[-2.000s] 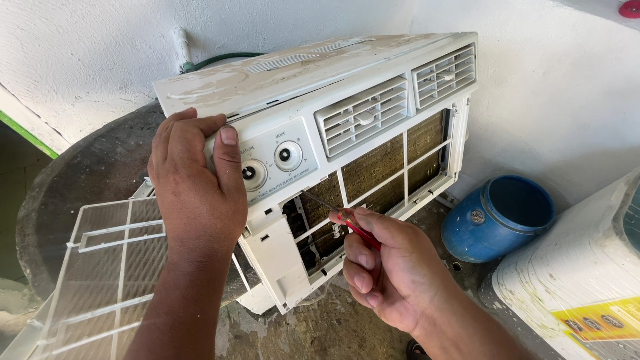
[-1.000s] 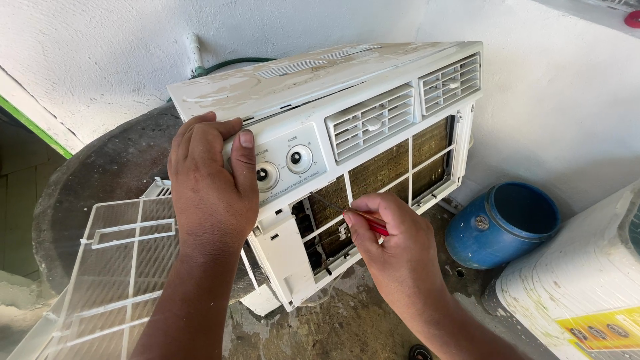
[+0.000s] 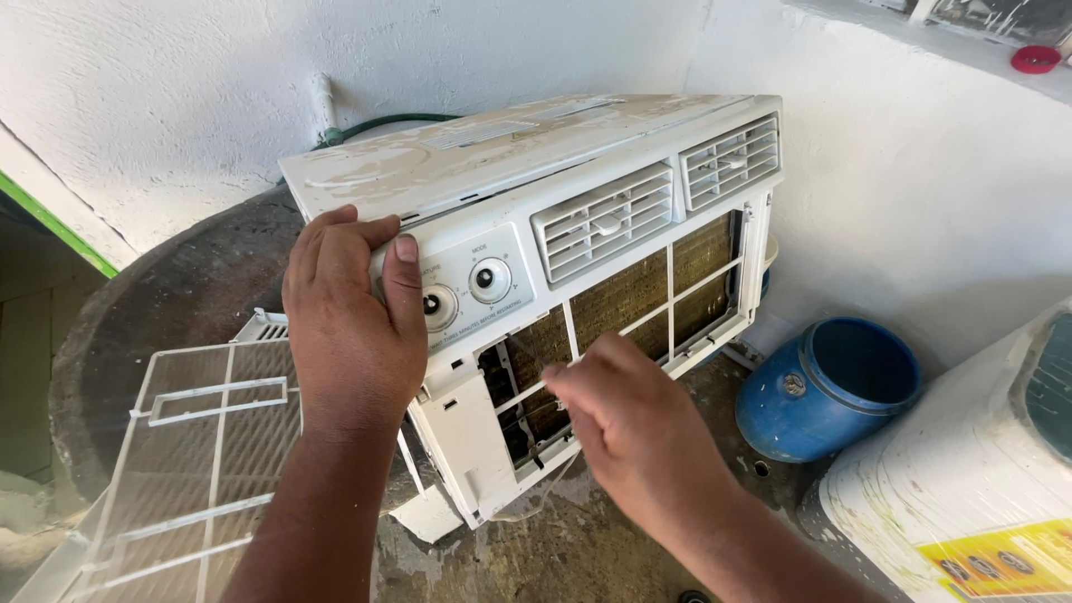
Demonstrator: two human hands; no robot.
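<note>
A white window air conditioner (image 3: 494, 360) sits tilted, its front facing me, with two louvred vents (image 3: 605, 224) and two bare knob shafts (image 3: 490, 279). Behind the open front grid, the brownish coil (image 3: 620, 306) shows. My left hand (image 3: 356, 335) rests on the upper left corner of the front panel, fingers over its top edge. In front of the grid, my right hand (image 3: 632, 419) is closed around a screwdriver, whose handle is hidden by the fingers; its thin shaft (image 3: 523, 350) points up and left into the opening.
A mesh filter grille (image 3: 188, 452) leans at the left, by a dark round basin (image 3: 167, 310). On the right stand a blue plastic drum (image 3: 825, 389) and a large white container (image 3: 946, 469). A white wall (image 3: 519, 50) rises behind, with a pipe (image 3: 323, 105) and a green hose (image 3: 394, 123).
The red screwdriver handle, visible in both earlier frames, is now covered by my right hand, which has turned over it. My left hand stays on the panel corner.
</note>
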